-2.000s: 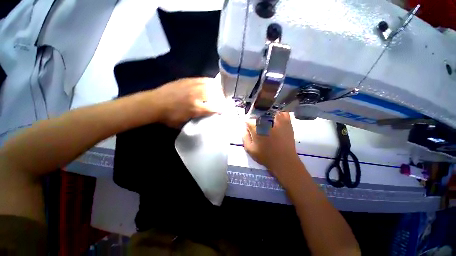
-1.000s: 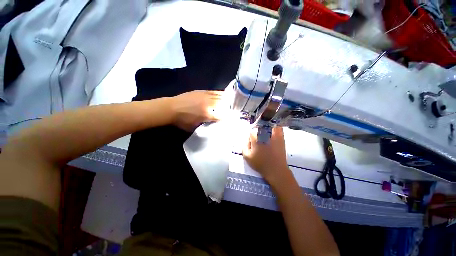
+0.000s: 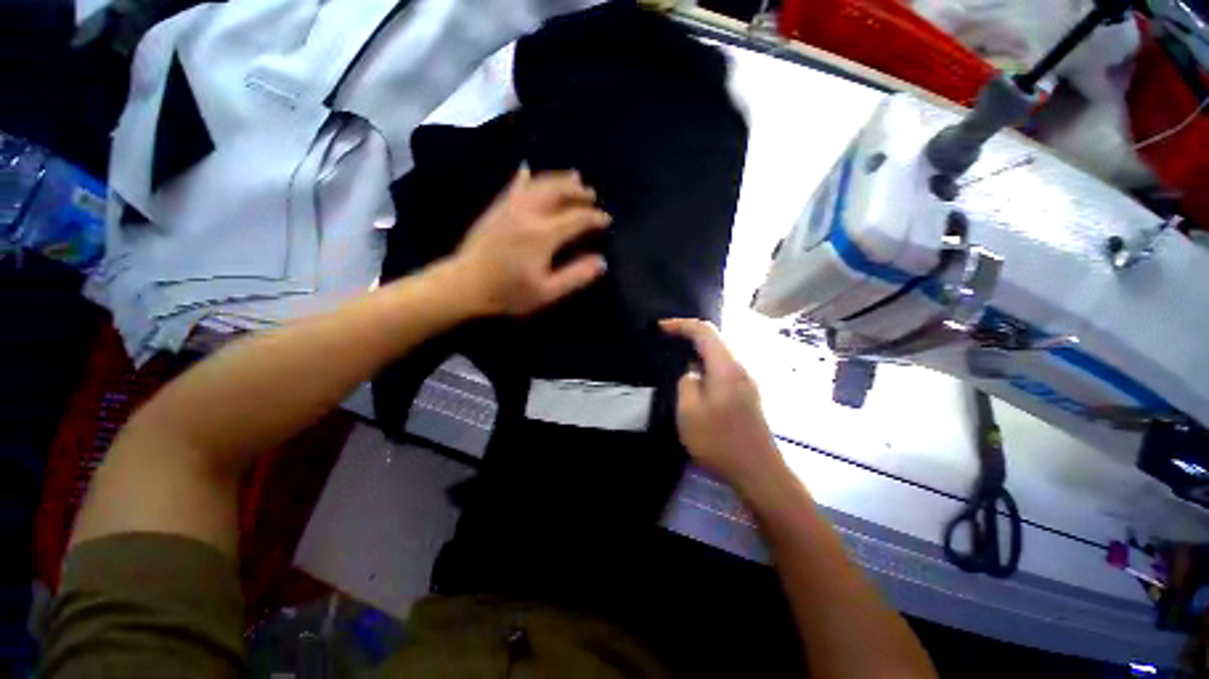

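Note:
A large black garment panel (image 3: 636, 173) lies left of the sewing machine and hangs over the table's front edge. A small pale strip (image 3: 589, 405) shows on it near that edge. My left hand (image 3: 537, 246) lies on the panel with its fingers spread. My right hand (image 3: 712, 391) is at the panel's right edge, thumb and finger close together on the cloth. The presser foot area (image 3: 853, 378) of the machine is to the right, away from the cloth.
The white sewing machine head (image 3: 1021, 252) stands at the right. Black scissors (image 3: 985, 524) lie below its arm. Stacked pale panels (image 3: 252, 159) are at the left, beside a clear bottle with a blue label (image 3: 66, 219). A red basket (image 3: 888, 40) is behind the machine.
The black panel has come away from the needle and lies spread farther left. The pale flap no longer shows; a pale strip does. My left hand has moved onto the panel's middle.

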